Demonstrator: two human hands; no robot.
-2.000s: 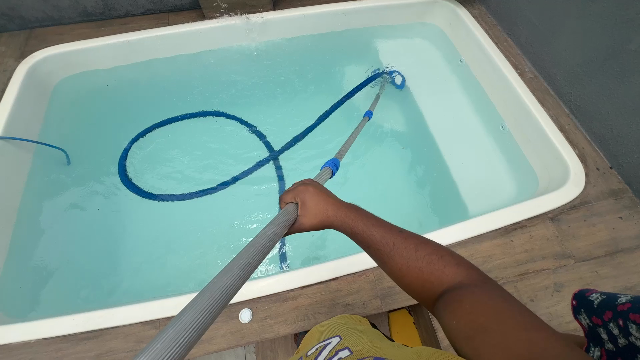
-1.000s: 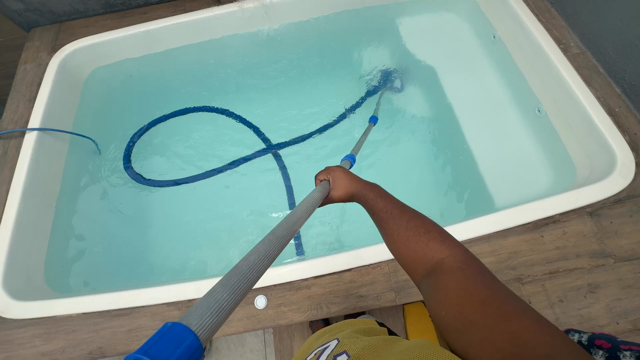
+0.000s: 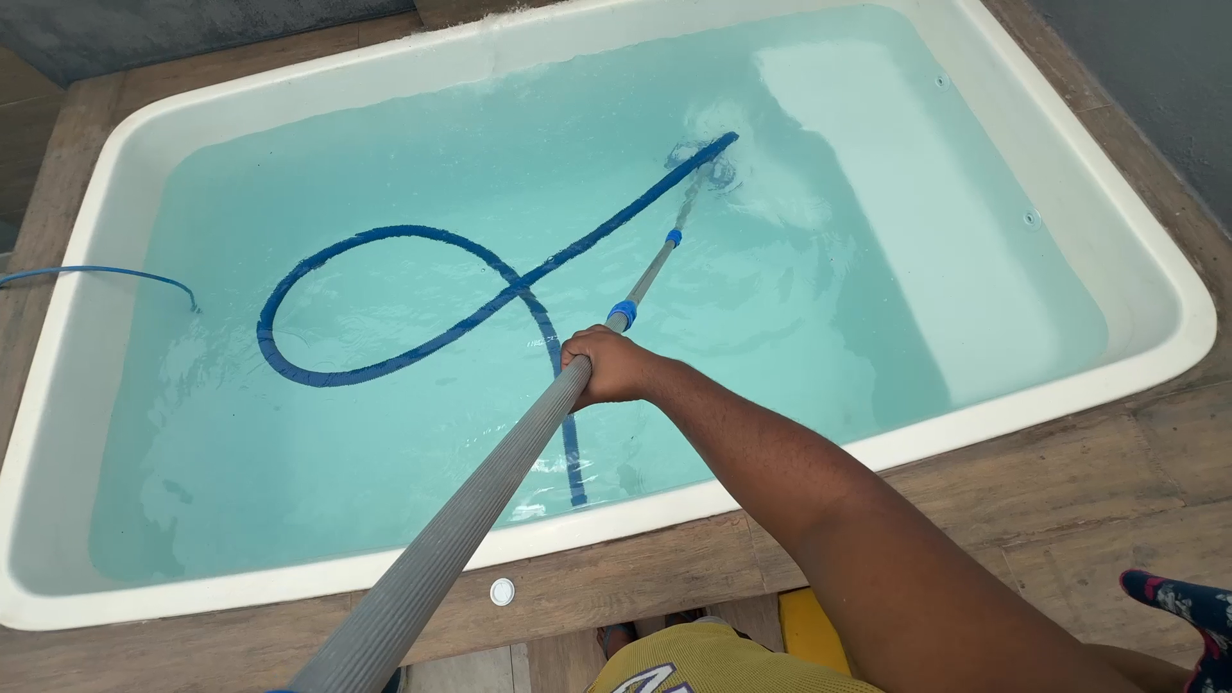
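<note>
My right hand (image 3: 614, 366) is closed around a ribbed grey telescopic pole (image 3: 462, 500) with blue locking collars. The pole slants away from the bottom edge into the pool water, where its far end is blurred by ripples. A blue corrugated vacuum hose (image 3: 414, 358) makes a loop in the water; one end reaches the pole's far end and the other lies by the near wall. My left hand is out of view.
The white pool rim (image 3: 962, 433) is set in a wood-look deck (image 3: 1088, 481). A thin blue hose (image 3: 115, 270) hangs over the left rim. A round white cap (image 3: 502, 591) sits on the near deck. Patterned fabric (image 3: 1184, 602) shows at the right, and a yellow object (image 3: 810, 630) below.
The hose end at the pole's far end now breaks the surface; a second ago it was lower in the water. My right hand keeps its hold on the pole.
</note>
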